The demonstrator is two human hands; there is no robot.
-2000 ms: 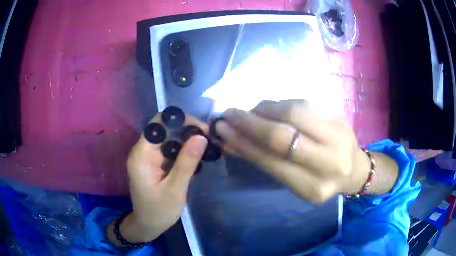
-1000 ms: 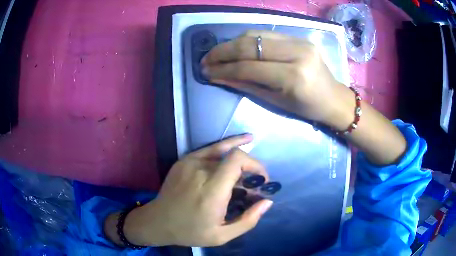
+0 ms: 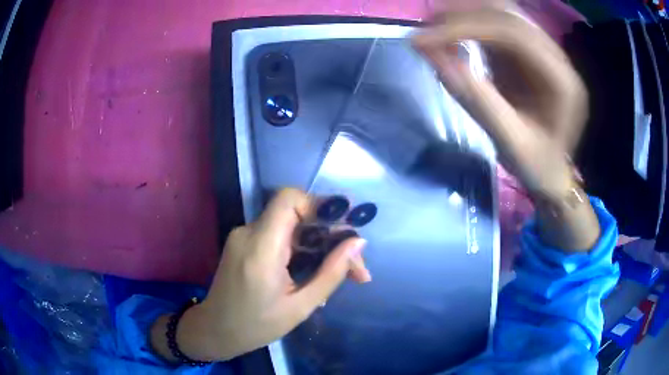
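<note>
A dark grey glossy back panel [image 3: 396, 293] lies in a black box frame with a white border [image 3: 244, 132]. Its dark camera oval [image 3: 278, 88] is at the upper left, with a shiny round lens in its lower half. Clear protective film [image 3: 389, 80] lies over the panel, its edge running diagonally. My left hand [image 3: 257, 286] is over the panel's left side and holds several black lens discs [image 3: 334, 209] between thumb and fingers. My right hand [image 3: 513, 95] is blurred, above the panel's upper right corner, fingertips together at the film; whether it grips the film is unclear.
Pink sheeting [image 3: 117, 132] covers the bench. A black stack [image 3: 612, 132] stands at the right. Clear plastic over blue [image 3: 59, 315] is at the lower left. Blue and red items [image 3: 640, 315] are at the lower right.
My right hand has moved from the camera oval to the upper right corner. The oval is uncovered. My left hand has shifted slightly left and up, still holding discs. The panel and frame have shifted slightly left.
</note>
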